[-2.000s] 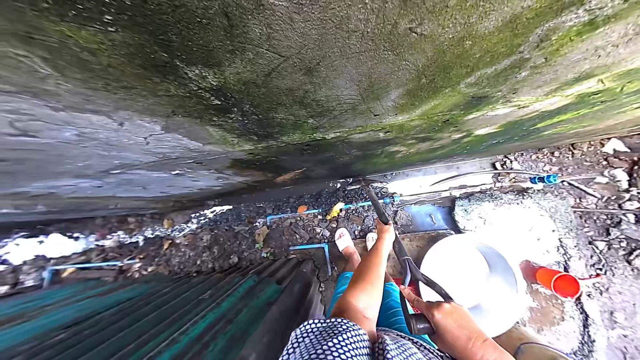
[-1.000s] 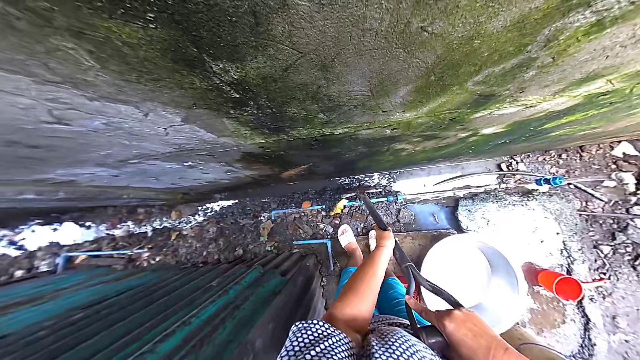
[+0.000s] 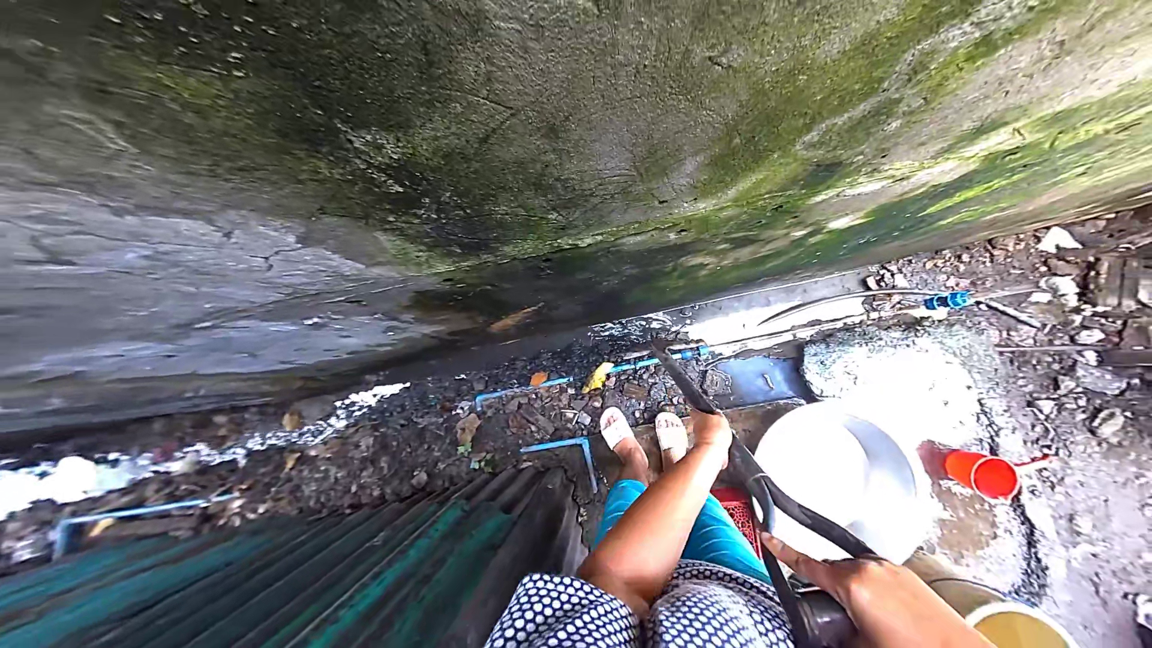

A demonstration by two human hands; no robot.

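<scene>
My left hand [image 3: 711,434] grips a long dark tool [image 3: 745,463] near its middle; its narrow end points up and left toward the foot of the wall. My right hand [image 3: 837,567] is at the lower right, on the tool's lower part, where a dark curved piece and a thick dark part show. How its fingers close there is partly hidden. A large metal basin [image 3: 886,477] stands just beyond my right hand. My feet in light sandals [image 3: 670,434] are on the ground left of the tool.
A mossy concrete wall [image 3: 576,135] runs across the top. Blue pipes [image 3: 540,389] lie along the stony, wet ground. Green corrugated sheeting [image 3: 360,567] fills the lower left. An orange-red dipper [image 3: 990,475] lies right of the basin, and a yellowish container [image 3: 1017,621] stands at the lower right.
Both hands stay on the dark tool. My left hand has shifted slightly along with it, and the basin and dipper remain where they were.
</scene>
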